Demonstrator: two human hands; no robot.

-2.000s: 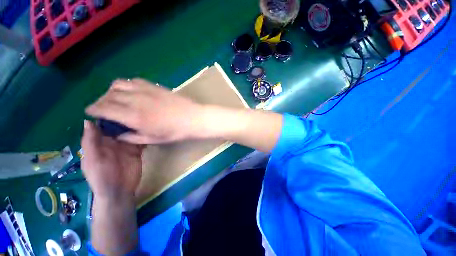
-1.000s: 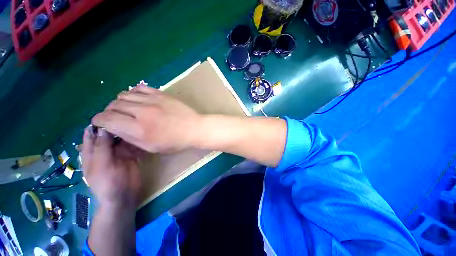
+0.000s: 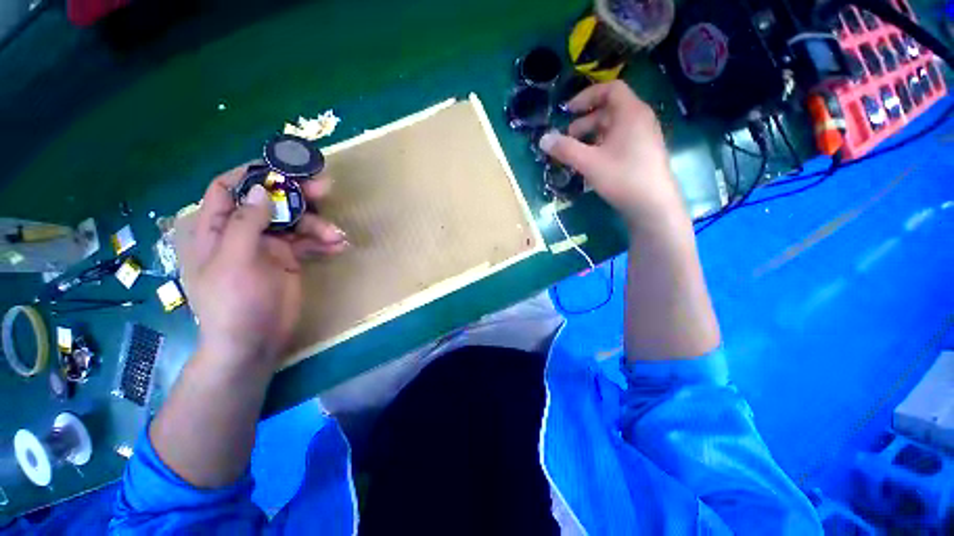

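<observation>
My left hand [image 3: 251, 262] holds a round dark watch case [image 3: 274, 199] above the left part of the tan cardboard mat [image 3: 408, 209]. The display module [image 3: 294, 157], a black disc with a greyish centre, stands open above the case, with small yellow-orange parts between them. My right hand [image 3: 617, 147] is over the cluster of black round pieces [image 3: 529, 107] beyond the mat's right edge. Its thumb and forefinger are apart at the pieces; I cannot tell if they touch one. The hand hides part of the cluster.
Cream scraps [image 3: 314, 126] lie above the mat. Small batteries [image 3: 171, 294], a tape roll [image 3: 24, 340], a partly assembled unit [image 3: 75, 356] and a white-flanged reel [image 3: 52, 448] are at left. A striped tape roll [image 3: 596, 47], black device [image 3: 722, 58] with cables and red tray [image 3: 889, 79] are at right.
My hands have come apart. My right hand has moved right to the round pieces. My left hand still has the case, now showing with the display opened from it.
</observation>
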